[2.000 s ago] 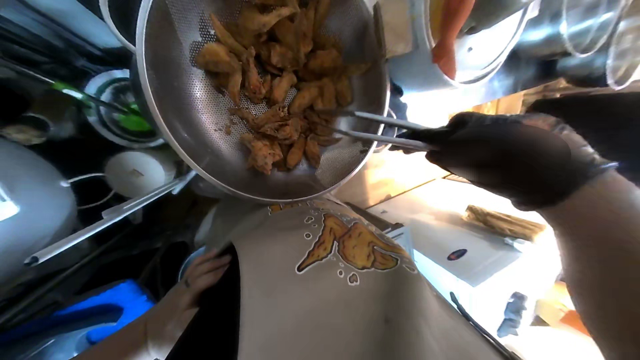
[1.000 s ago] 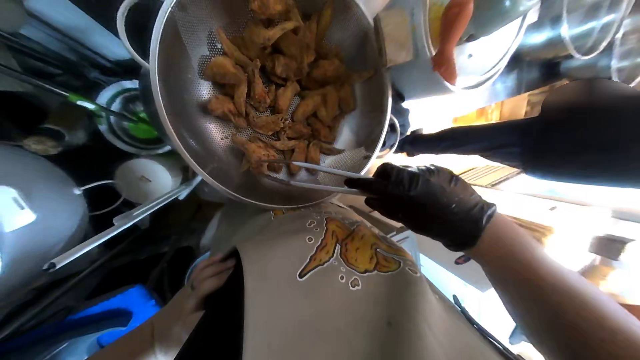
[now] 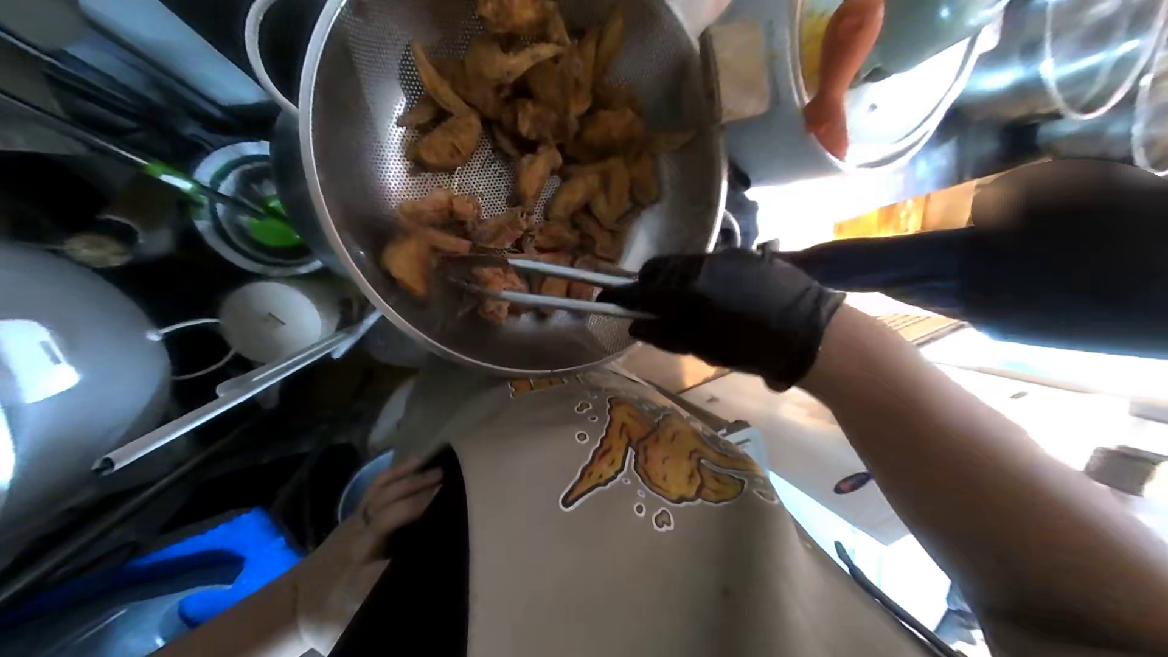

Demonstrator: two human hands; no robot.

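Note:
My right hand (image 3: 730,310), in a black glove, is closed around metal tongs (image 3: 575,287). The tips of the tongs reach in among fried chicken wings (image 3: 547,173) at the near side of a large perforated steel colander (image 3: 365,228); whether they pinch a piece cannot be told. Bare and partly hidden by the edge of my clothing, my left hand (image 3: 388,506) rests at my side, low in the view, with no object visible in it. My beige shirt or apron (image 3: 547,584) bears a chicken-wing print.
Left of the colander are a round container with a green item (image 3: 265,224), a white lidded container (image 3: 269,319) and a long metal handle (image 3: 228,392). A blue plastic object (image 3: 228,557) lies lower left. Another person's dark sleeve (image 3: 912,265) extends beyond my glove, near a large pot (image 3: 949,119).
The tong tips have shifted leftward across the near side of the colander, and several wings there now lie differently. My left hand stays at my side.

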